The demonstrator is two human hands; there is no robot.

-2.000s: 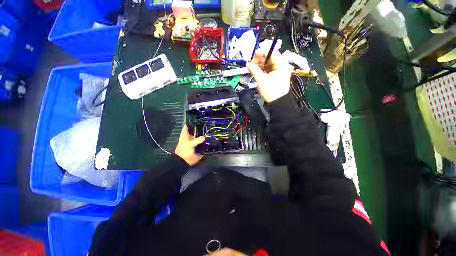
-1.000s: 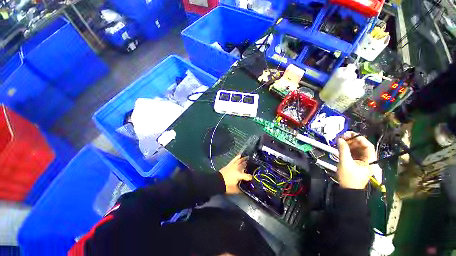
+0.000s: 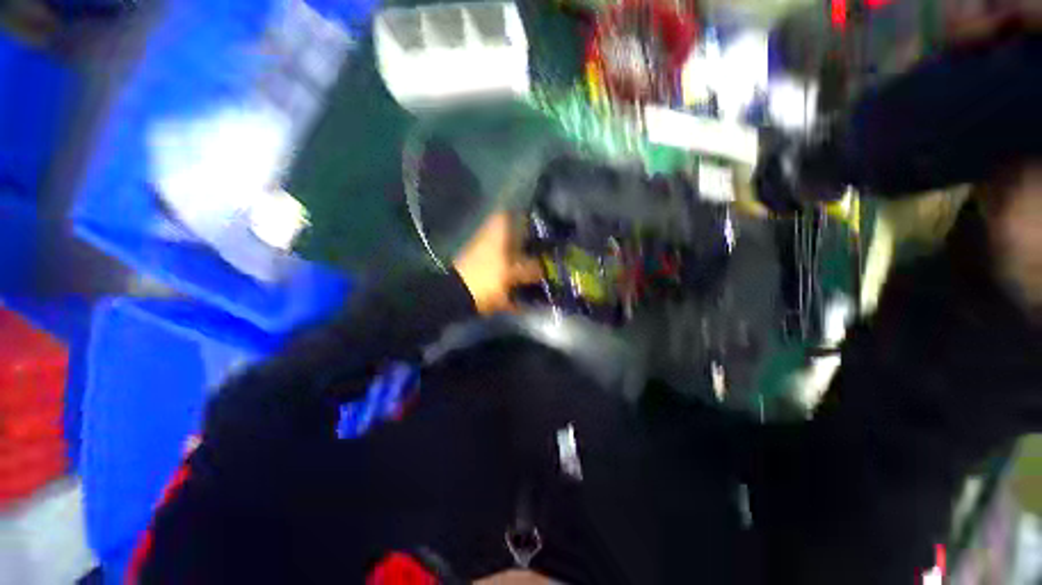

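Note:
The view is strongly blurred. The open black housing (image 3: 668,217) lies on the bench, with yellow and red wires (image 3: 594,278) showing inside it. My left hand (image 3: 494,265) holds the housing's left side, fingers at its open interior. My right hand (image 3: 1020,234) is a blurred patch of skin, partly cut off at the right edge, away from the housing. A thick dark object (image 3: 937,126), perhaps a handheld tool, looms large just above it; whether my hand holds it cannot be told.
A white power strip (image 3: 454,51) lies at the back left of the bench. A red container (image 3: 640,46) and a long white piece (image 3: 700,131) are at the back. Blue bins (image 3: 143,389) stand at the left, one with white bags (image 3: 217,166). A red bin (image 3: 29,411) is far left.
The view has swung and blurred. My right hand has moved from behind the housing to the far right. The dark object reaches further into view. My left hand stays on the housing.

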